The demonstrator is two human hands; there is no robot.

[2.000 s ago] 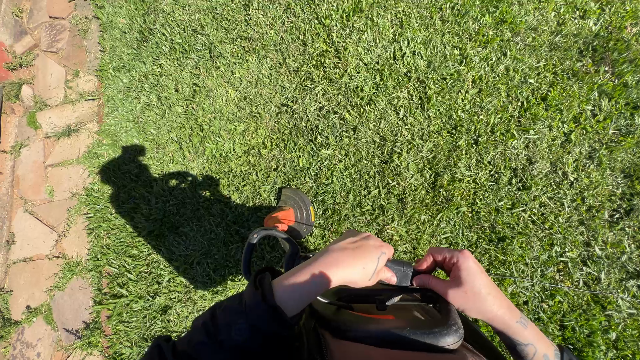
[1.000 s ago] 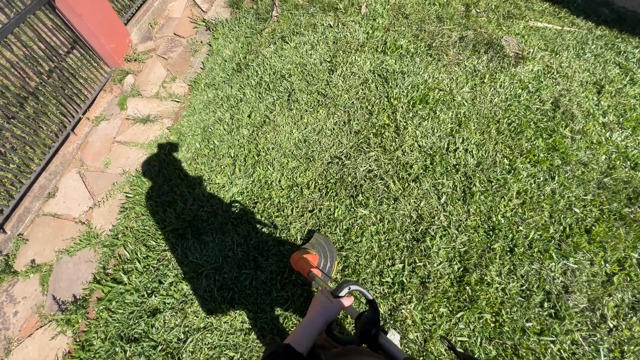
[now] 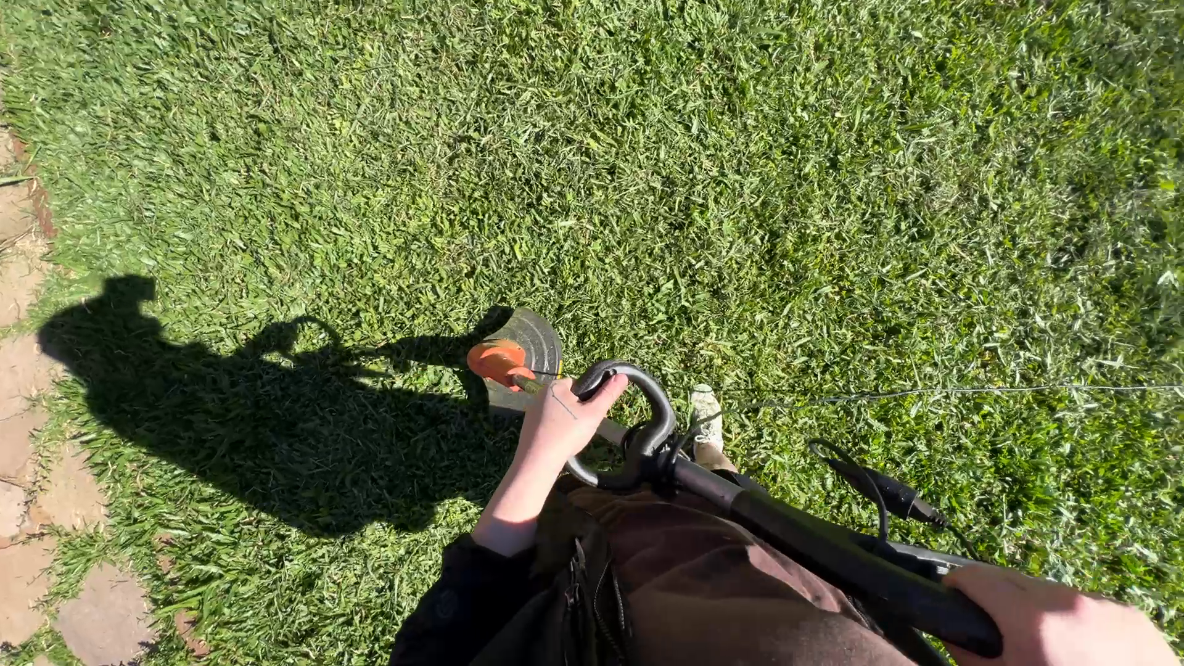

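Note:
An electric string trimmer (image 3: 786, 518) lies slantwise across the front of my body, its orange head (image 3: 498, 361) and dark guard (image 3: 532, 342) low over the grass at left. My left hand (image 3: 564, 416) is closed around the black loop handle (image 3: 652, 398). At the lower right my right hand (image 3: 1036, 610) grips the black rear handle; its fingers are partly hidden. Beside the shaft hangs a black cable connector (image 3: 893, 495) with a looped cord.
Grass (image 3: 740, 185) surrounds me. A thin pale cable (image 3: 971, 390) runs over it to the right. My shoe (image 3: 707, 416) stands near the loop handle. Irregular paving stones (image 3: 102, 615) line the left edge. My shadow (image 3: 259, 435) falls leftward.
Two seconds ago both hands were close together at the trimmer's body. Now they are apart, the left on the loop handle and the right at the rear. The view has shifted.

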